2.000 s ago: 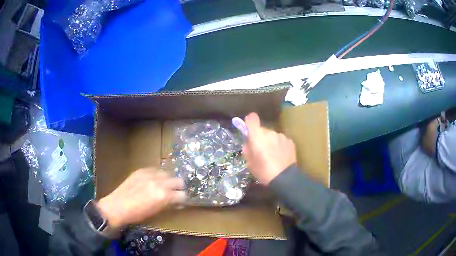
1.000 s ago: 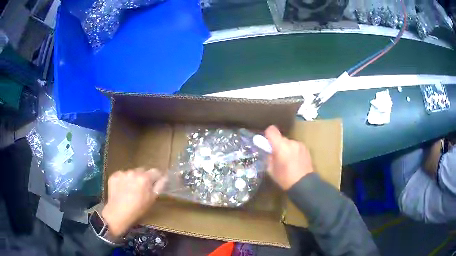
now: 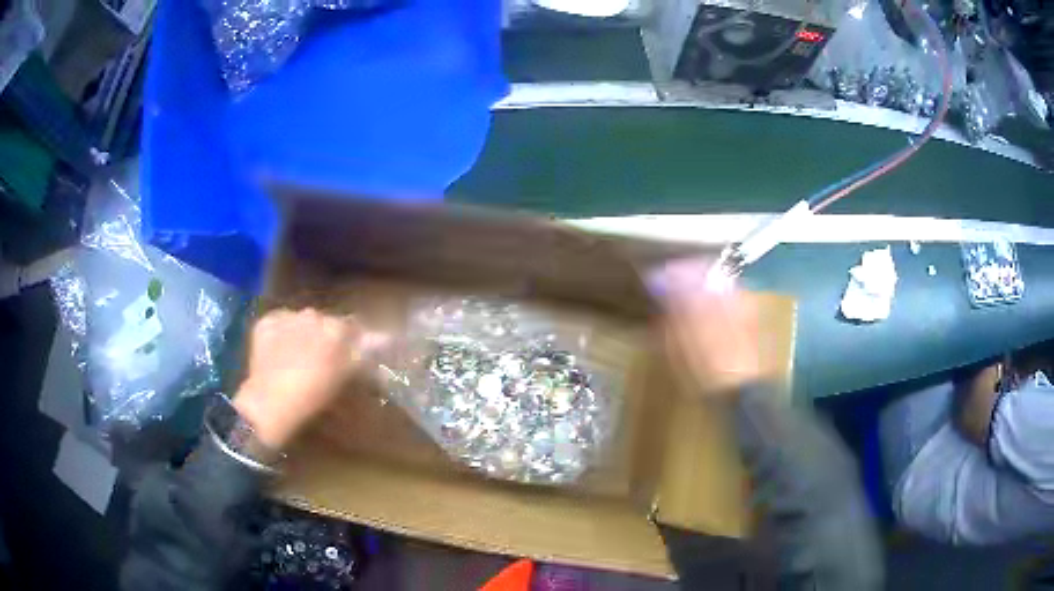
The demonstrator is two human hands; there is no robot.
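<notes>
An open brown carton (image 3: 462, 533) lies in front of me. A clear poly bag of small shiny round parts (image 3: 520, 398) is inside it. My left hand (image 3: 295, 367) grips the gathered left end of the bag over the carton's left side. My right hand (image 3: 714, 329) is blurred at the carton's right end, away from the bag. A blurred pale pinkish end, perhaps a small cutter, shows at its fingers; its grip is unclear.
A blue bin (image 3: 335, 127) stands behind left; an empty-looking poly bag (image 3: 150, 329) lies far left. A white twin-barrel tool (image 3: 772, 234), crumpled tissue (image 3: 869, 285) and parts tray (image 3: 992, 274) are right. A person's sleeve (image 3: 965, 473) shows far right.
My right hand has moved right and up, away from the bag. My left hand has kept its grip on the bag's left end. The view has shifted slightly.
</notes>
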